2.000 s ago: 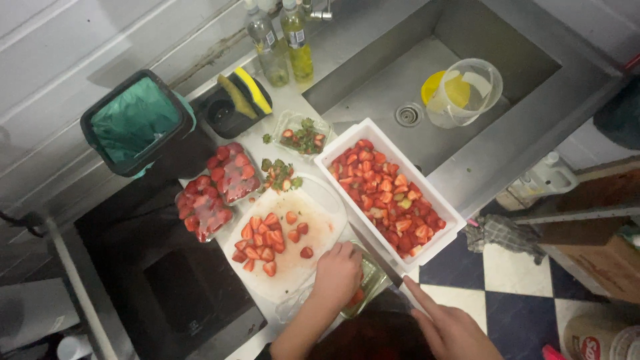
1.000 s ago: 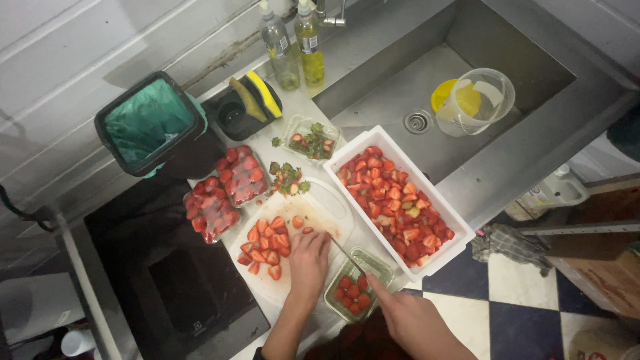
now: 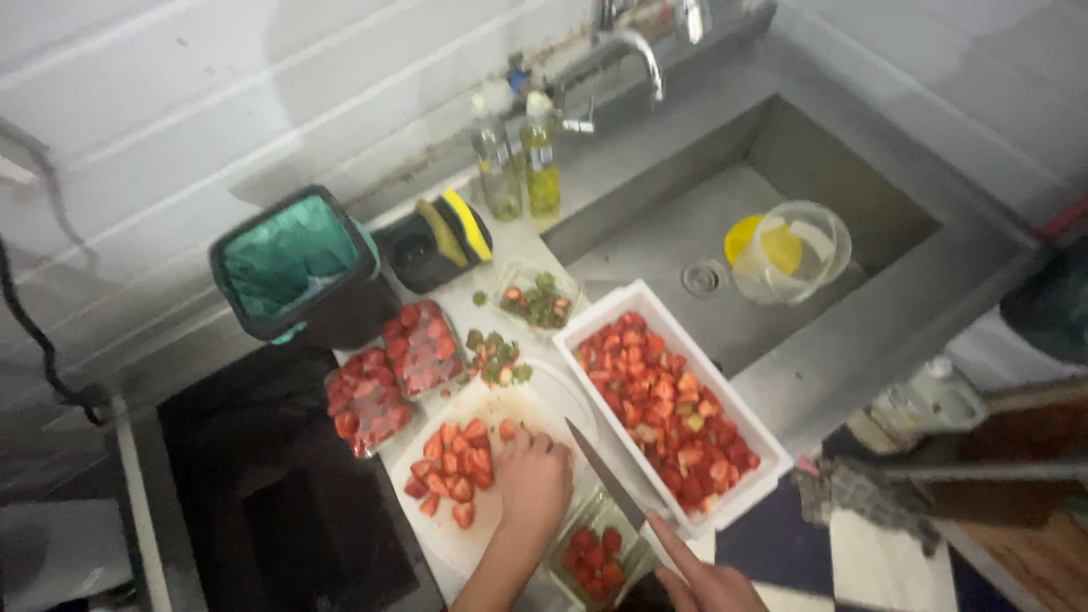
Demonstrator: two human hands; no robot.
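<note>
My left hand (image 3: 535, 476) rests on the white cutting board (image 3: 476, 544), its fingertips touching or beside a strawberry piece (image 3: 508, 429). Cut strawberries (image 3: 455, 467) lie in a pile left of it. My right hand (image 3: 701, 578) grips a kitchen knife (image 3: 605, 476) by the handle, its blade pointing up and left over the board's right side. Below the blade, a clear punnet (image 3: 595, 561) holds whole strawberries. A white rectangular tub (image 3: 748, 501) full of cut strawberries stands to the right. Strawberry tops (image 3: 497, 357) lie at the board's upper edge.
Two packed strawberry punnets (image 3: 422, 348) stand beside a lined bin (image 3: 310, 263). Behind are a punnet of green tops (image 3: 535, 297), a sponge holder (image 3: 433, 242) and two spray bottles (image 3: 541, 166). A steel sink (image 3: 629, 263) holds a clear plastic container (image 3: 795, 255).
My left hand has moved from the lower punnet to the board. The knife, earlier close to the left fingers, now lies apart from them. The view has shifted, bringing the faucet into sight.
</note>
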